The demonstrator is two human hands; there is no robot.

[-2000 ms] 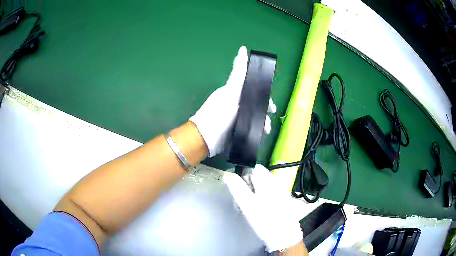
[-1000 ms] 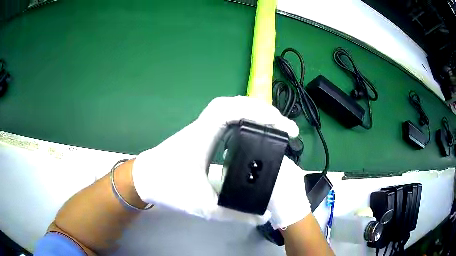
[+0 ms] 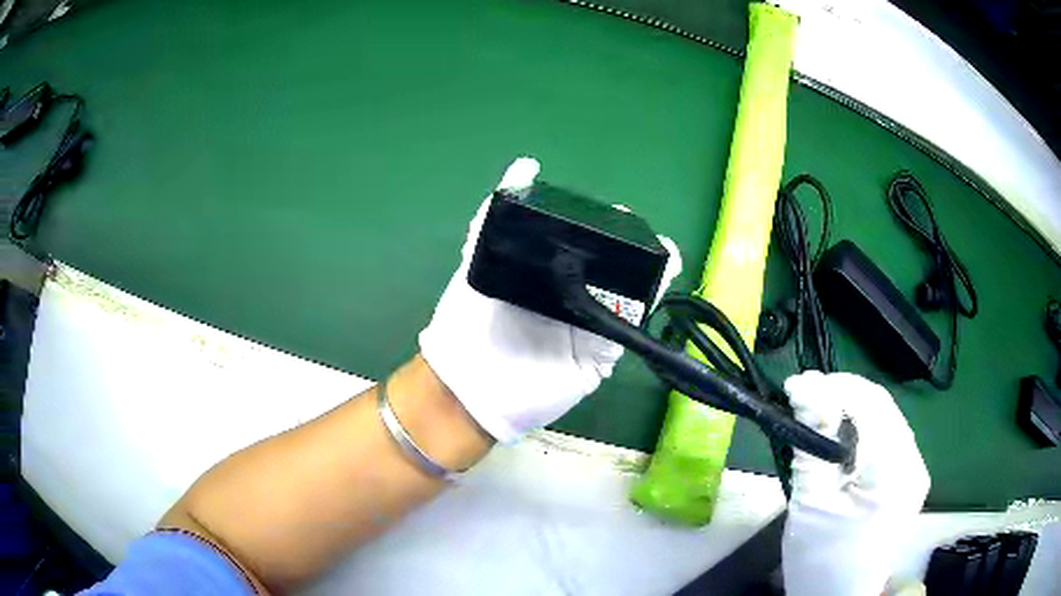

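My left hand (image 3: 518, 349), in a white glove, holds a black adapter (image 3: 547, 262) over the near edge of the belt. The adapter's cord end faces me, and a small white label (image 3: 617, 305) shows at its lower right corner. A black cord (image 3: 710, 384) runs from that end face to the right. My right hand (image 3: 855, 477), also gloved in white, grips this cord at the lower right. More looped black cord hangs between the hands, in front of the lime-yellow divider bar (image 3: 745, 210).
Another adapter (image 3: 878, 312) with a looped cord lies on the green belt (image 3: 291, 151) right of the bar, with a further one at the right rim. A corded item (image 3: 52, 175) lies far left. Stacked adapters (image 3: 980, 565) stand on the white bench (image 3: 175, 349) at lower right.
The adapter has been turned from its socket end to its cord end and has moved away from me. My right hand has left the adapter's side and moved right, now gripping the cord.
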